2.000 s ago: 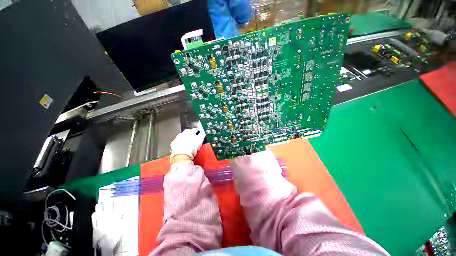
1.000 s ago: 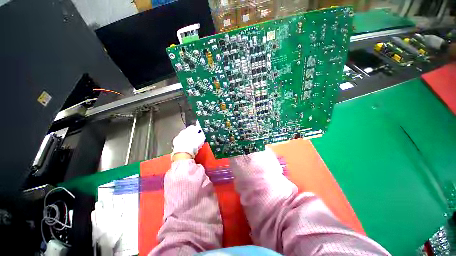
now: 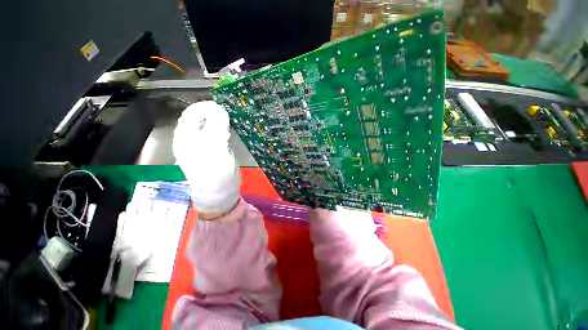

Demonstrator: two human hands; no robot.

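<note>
A large green circuit board (image 3: 348, 122) is held up and tilted, its solder side with many small silvery parts facing me. My left hand (image 3: 207, 151), in a white glove, is at the board's left edge; its fingertips are blurred and I cannot tell whether they grip it. My right hand (image 3: 345, 222), gloved, is at the board's bottom edge, its fingers hidden behind the board. A clear purple strip (image 3: 280, 209) lies across the red mat (image 3: 290, 258) under my forearms.
A green mat (image 3: 496, 238) lies at right. The conveyor behind bears boards with yellow parts (image 3: 548, 122). A black screen (image 3: 264, 32) stands behind the board. White gloves (image 3: 132, 242) lie on a paper sheet (image 3: 164, 238) at left, near a coiled cable (image 3: 68, 206).
The board has turned and is seen more obliquely. My left hand has moved up along its left edge. The whole view has shifted and turned.
</note>
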